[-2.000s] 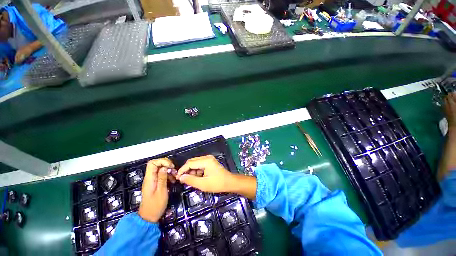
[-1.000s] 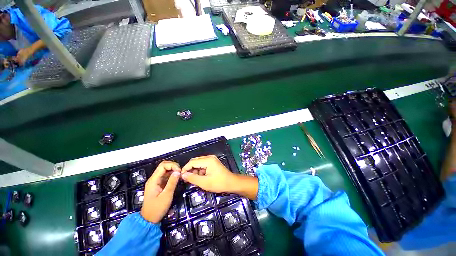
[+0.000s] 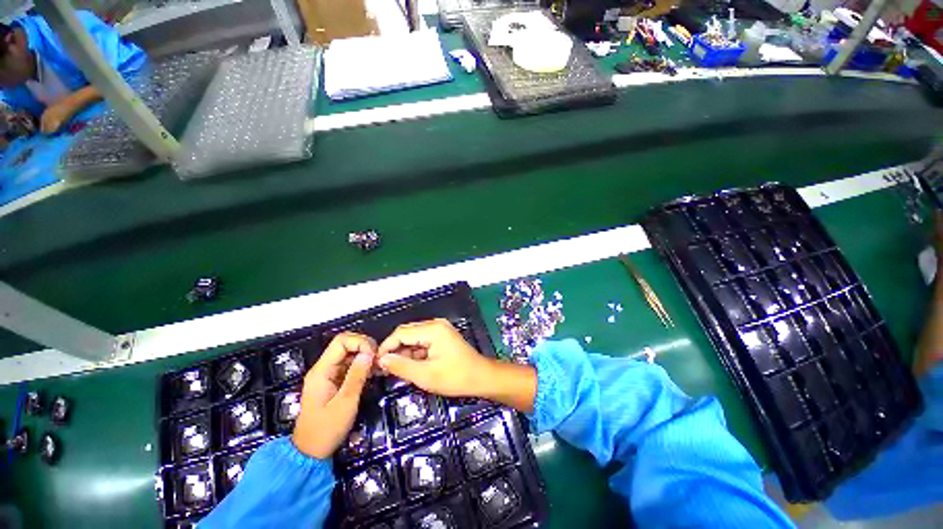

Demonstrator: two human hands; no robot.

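Note:
My left hand (image 3: 337, 395) and my right hand (image 3: 432, 359) meet fingertip to fingertip above a glossy black blister tray (image 3: 414, 309). The fingers of both hands are pinched around something very small; it is mostly hidden between the fingertips, so I cannot tell what it is. Dark modules with shiny tops, such as this module (image 3: 425, 472), sit in the square tray pockets. A loose pile of tiny silvery and pinkish pieces (image 3: 528, 314) lies right of the tray.
Two modules, one a dark module (image 3: 364, 240), lie on the green conveyor (image 3: 434, 176) beyond the white rail (image 3: 579, 251). Brass-coloured tweezers (image 3: 648, 291) lie right of the pile. Stacked black trays (image 3: 786, 320) stand at right. Several loose modules (image 3: 60, 410) lie at left. People's arms show at both sides.
The two modules on the conveyor have moved left. My fingertips have closed together, and the small piece visible between them earlier is now mostly hidden.

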